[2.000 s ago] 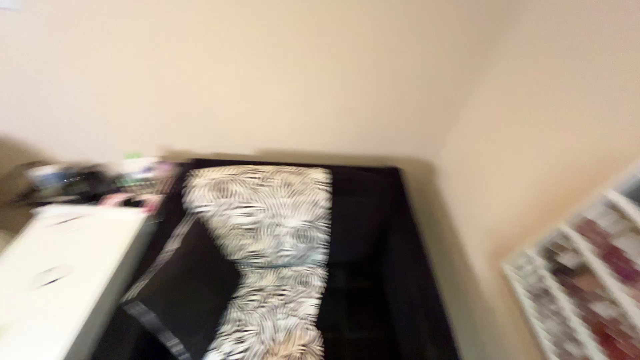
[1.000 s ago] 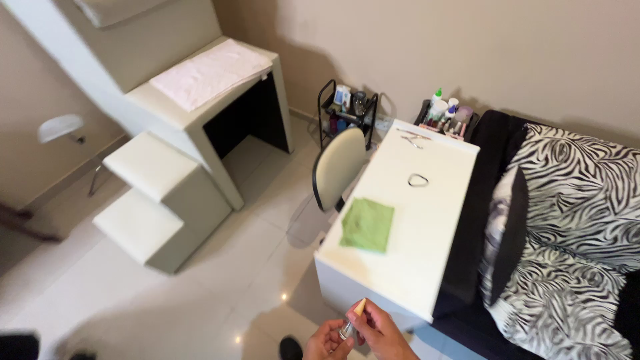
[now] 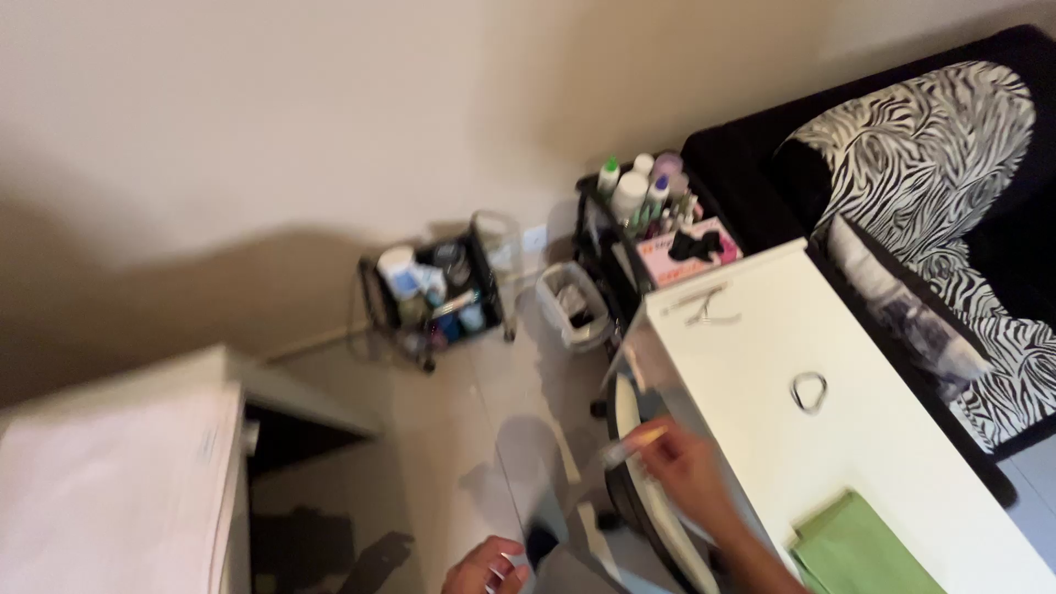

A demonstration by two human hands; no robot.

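My right hand (image 3: 681, 466) pinches a small, slim item (image 3: 631, 445) with a pale yellow end and a clear or silvery part; blur hides what it is. It is above the chair, beside the long edge of the white table (image 3: 874, 462). At the bottom, my left hand (image 3: 487, 568) has its fingers curled and apart, and no object shows in it. On the table lie a folded green cloth (image 3: 866, 549), a thin dark loop (image 3: 808, 392) and slender metal tools (image 3: 709, 305).
A cream chair (image 3: 660, 511) stands against the table. Behind are a bottle-filled black cart (image 3: 631, 194), a plastic bin (image 3: 575, 305) and a smaller black trolley (image 3: 437, 297). A black sofa (image 3: 742, 157) is at right, a pink-covered white unit (image 3: 115, 495) at left.
My hands were together around the small item; now they are apart, and only the right holds it. The view has swung nearer the carts and table.
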